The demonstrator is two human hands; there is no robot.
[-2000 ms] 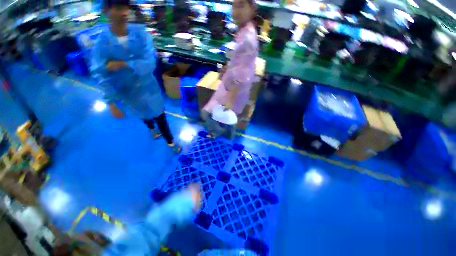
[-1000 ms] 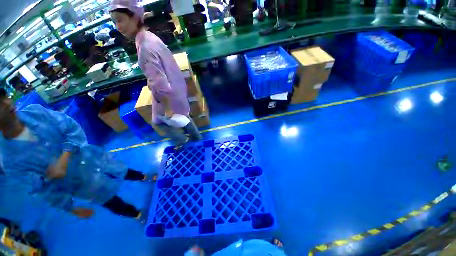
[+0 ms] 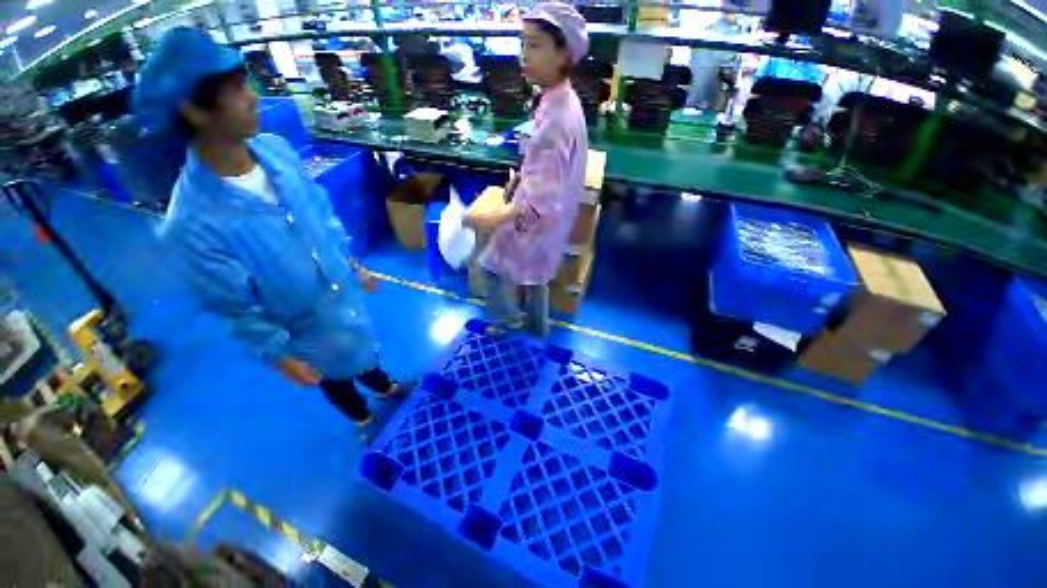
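Observation:
An empty blue plastic pallet (image 3: 526, 423) lies on the floor in front of me, its lattice deck and round feet showing. Neither of my hands is in the picture. A person in a light blue smock and cap (image 3: 276, 258) stands at the pallet's left side. A person in a pink smock and cap (image 3: 553, 190) stands beyond its far corner with a white sheet or bag (image 3: 456, 233) at the hand.
A filled blue tote (image 3: 783, 270) and brown cartons (image 3: 878, 310) stand by the green bench (image 3: 689, 172). More cartons are behind the person in pink. A pallet jack (image 3: 109, 362) with yellow parts is at left. Yellow tape (image 3: 735, 368) crosses the floor.
My view has swung left since one second ago, so the pallet looks turned. The person in blue now faces the person in pink. My sleeve has left the picture. The white sheet is raised.

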